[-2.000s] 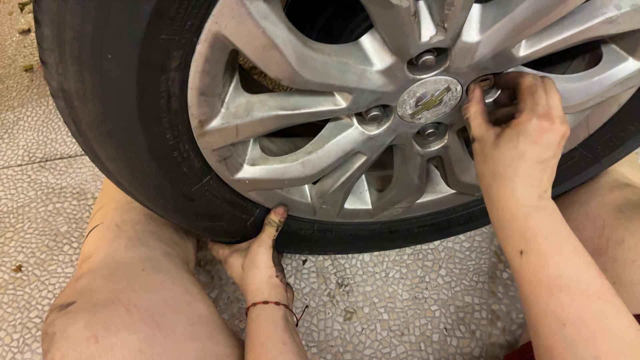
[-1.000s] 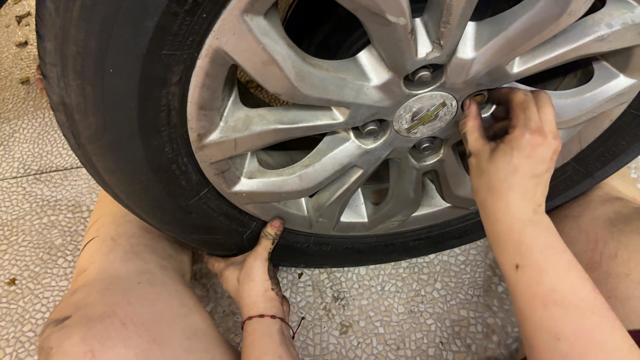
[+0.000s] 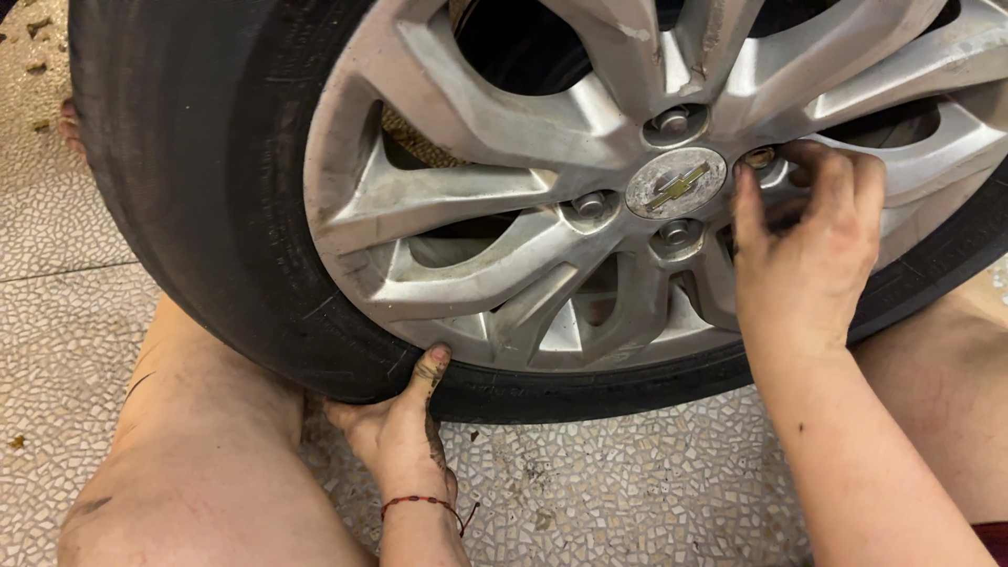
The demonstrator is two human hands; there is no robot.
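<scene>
A silver alloy wheel with a black rubber tire stands tilted before me. Its centre cap bears a Chevrolet emblem. My left hand, smudged dark, grips the tire's lower edge, thumb on the sidewall and fingers hidden underneath. At the hole right of the cap, my right hand has thumb and fingers around a lug nut, mostly covered by the fingers. Other lug nuts sit in their holes above the cap, to its left and below it.
My bare legs flank the wheel, the left leg and the right leg. Beneath lies a speckled mosaic floor with small dark bits of dirt. A few toes show past the tire's left edge.
My right hand stays at the same lug hole, its fingers slightly shifted. My left hand keeps its hold on the tire's lower edge.
</scene>
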